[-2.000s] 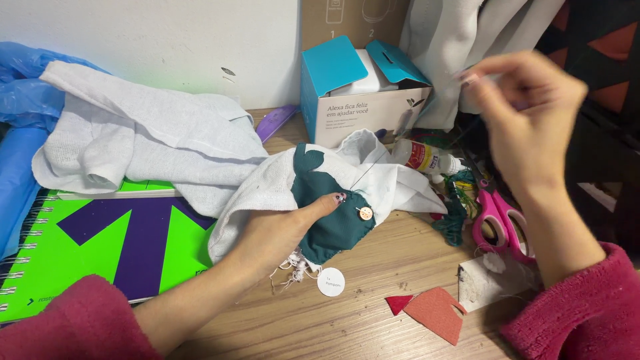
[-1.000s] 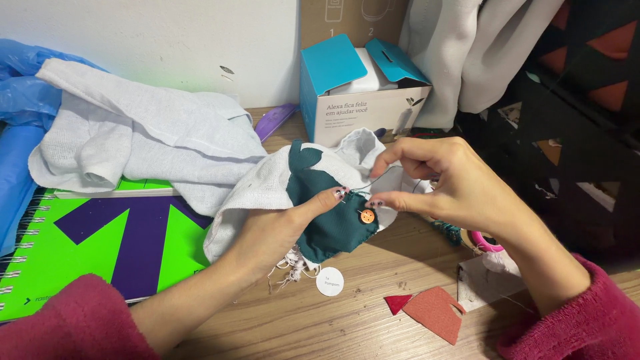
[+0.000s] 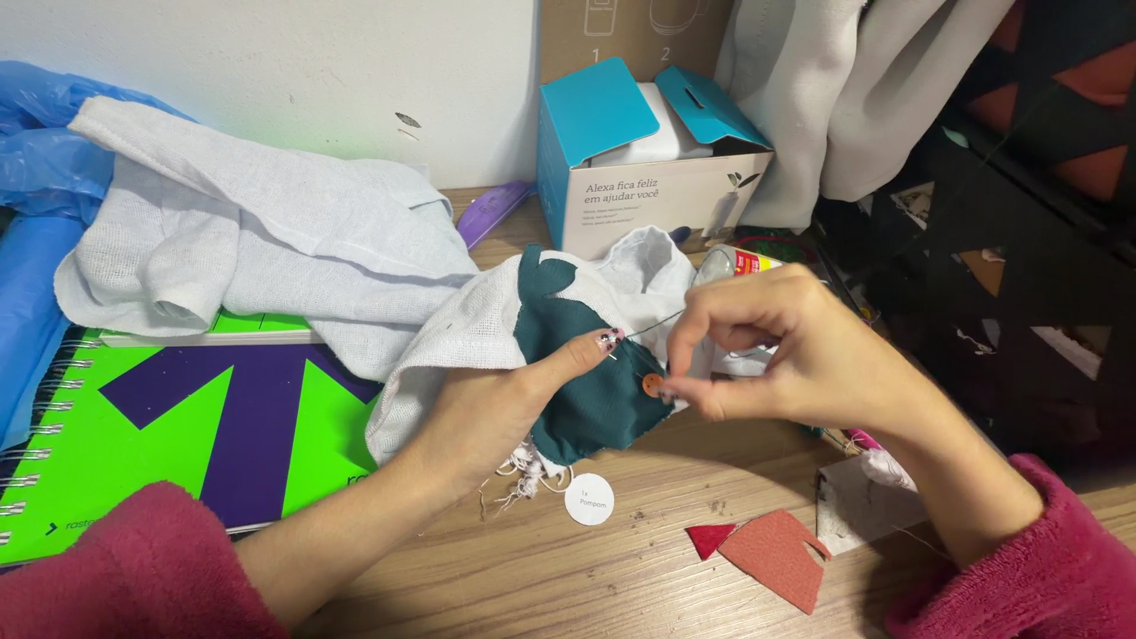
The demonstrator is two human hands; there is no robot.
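My left hand (image 3: 497,404) holds the white woven cloth (image 3: 457,324), its thumb pressed on a dark green fabric patch (image 3: 590,399). A small orange button (image 3: 652,384) lies on the right part of the patch. Beside the button, my right hand (image 3: 763,355) has thumb and index finger pinched together; a dark thread (image 3: 652,327) runs from near the left thumb to its fingers. A small, thin light piece, perhaps a needle, shows by the left thumbnail. What the right fingertips pinch is mostly hidden.
A spiral notebook (image 3: 257,435) lies left under the cloth. An open box (image 3: 652,195) and a bottle (image 3: 741,262) stand behind. Nearer are a round paper tag (image 3: 589,499), a red felt triangle (image 3: 710,540), an orange felt piece (image 3: 777,559) and white scrap fabric (image 3: 865,504).
Two seconds ago my right hand was raised at the upper right; it came down to the patch, and now pinches beside the button. My left hand stays on the cloth.
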